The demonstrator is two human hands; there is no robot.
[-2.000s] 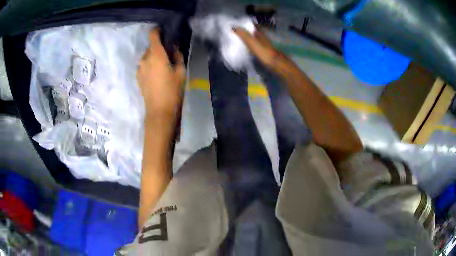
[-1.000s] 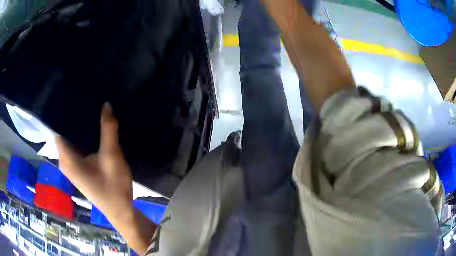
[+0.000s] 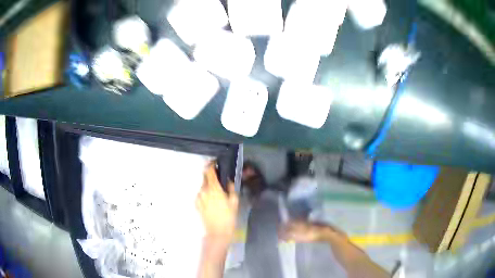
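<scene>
A black tray [image 3: 69,184] lies below the bench edge at the left, lined with a cloudy plastic bag [image 3: 100,247]. White slotted socket covers [image 3: 135,231] lie in it, overexposed and blurred. My left hand [image 3: 217,209] is at the tray's upper right corner, thumb and fingers around the dark rim. My right hand [image 3: 304,232] is blurred, low in front of my legs, right of the tray; its fingers are not clear, and I cannot tell if it holds anything.
The green bench [image 3: 130,115] bears several white covers [image 3: 245,106], wired inner modules [image 3: 113,69], a blue cord [image 3: 386,122] with a pale piece, and a cardboard tray [image 3: 37,49]. A blue stool [image 3: 404,183] and a brown carton [image 3: 445,209] stand at the right. More lined trays [image 3: 48,163] are far left.
The view has tilted up to show the bench. The large black surface under my left hand is gone from view, and the lined tray shows again. My left hand has moved to its corner.
</scene>
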